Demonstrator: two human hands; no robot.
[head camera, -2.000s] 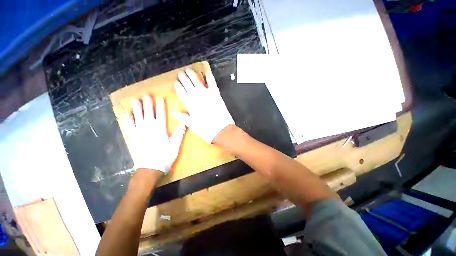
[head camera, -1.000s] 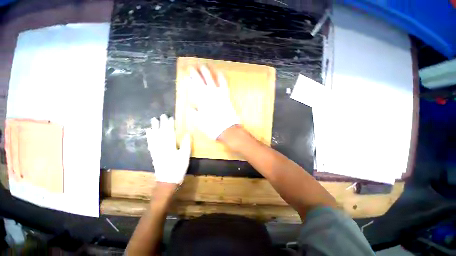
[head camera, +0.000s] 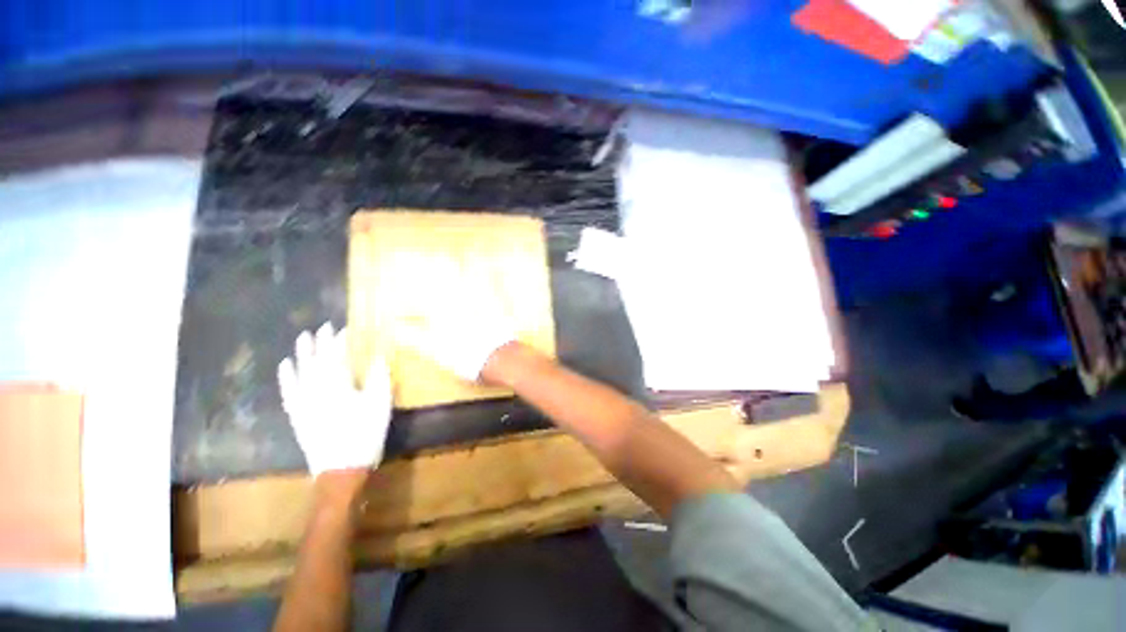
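The yellow-tan square cutting die (head camera: 525, 266) lies flat on the black cutting pad (head camera: 247, 296). My right hand (head camera: 451, 324), in a white glove, rests flat on the middle of the die; its fingers are washed out by glare. My left hand (head camera: 333, 401), also gloved in white, lies at the die's lower left corner with fingers spread and holds nothing. The large white sheets (head camera: 722, 259) lie stacked on the right. A small white piece (head camera: 601, 253) sticks out from their left edge.
A large white sheet (head camera: 99, 272) lies at left with an orange-tan pad (head camera: 40, 475) on it. The wooden ledge (head camera: 494, 482) runs along the front, with a dark block (head camera: 780, 407) at its right end. The blue beam (head camera: 494, 49) spans the back. White offcuts (head camera: 852, 543) lie on the floor.
The view has swung up and right, showing the blue beam and controls. My left hand has come off the die to its lower left corner since the earliest frame. My right hand stays on it.
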